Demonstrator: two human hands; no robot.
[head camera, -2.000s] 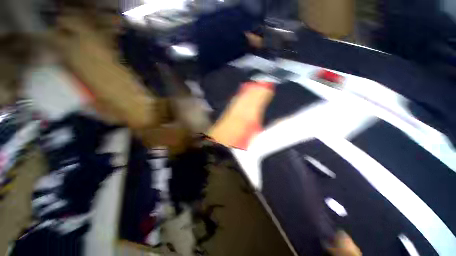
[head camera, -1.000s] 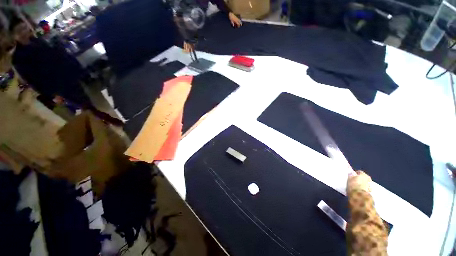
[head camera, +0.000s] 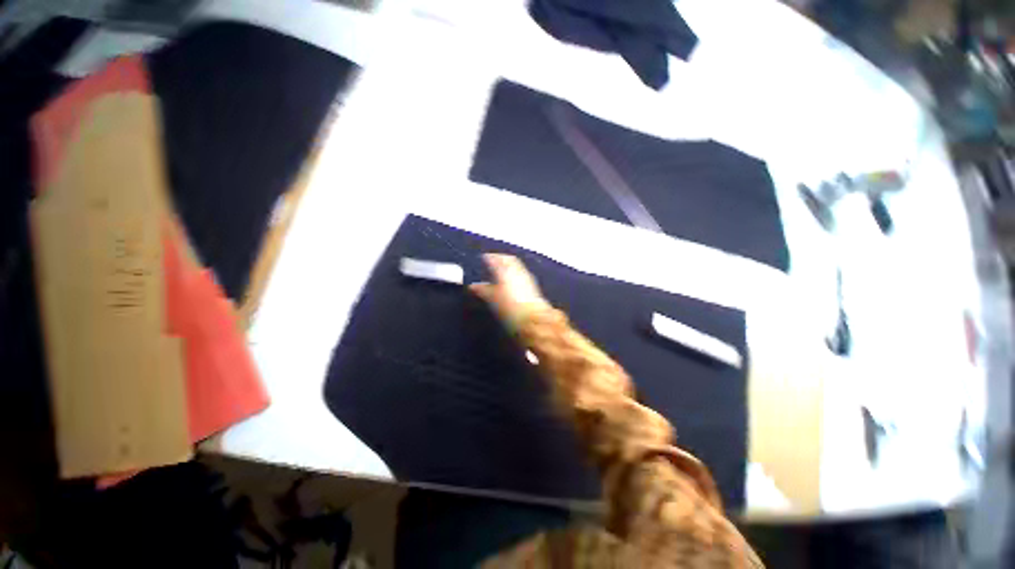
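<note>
A large black fabric panel (head camera: 467, 411) lies on the white table with faint pale lines on it. My right hand (head camera: 510, 287) is over its upper part, blurred, with thumb and fingers apart at the right end of a pale bar weight (head camera: 432, 270). No grip on the bar shows. A second bar weight (head camera: 697, 340) lies at the panel's right. A small white chalk-like piece (head camera: 531, 357) shows beside my patterned sleeve. A dark purplish strip (head camera: 601, 167) lies slanted across a smaller black panel (head camera: 712, 195) beyond. My left hand is not in view.
Tan (head camera: 111, 278) and red-orange (head camera: 212, 356) templates overhang the table's left edge. Another black panel (head camera: 245, 122) lies beside them. Bunched dark fabric (head camera: 623, 28) is at the far side. A tan sheet (head camera: 785, 422) and blurred tools, perhaps including shears (head camera: 851, 195), are at the right.
The view has swung right and down. My right hand has let go of the strip, which now lies on the smaller panel, and has moved to the left bar weight.
</note>
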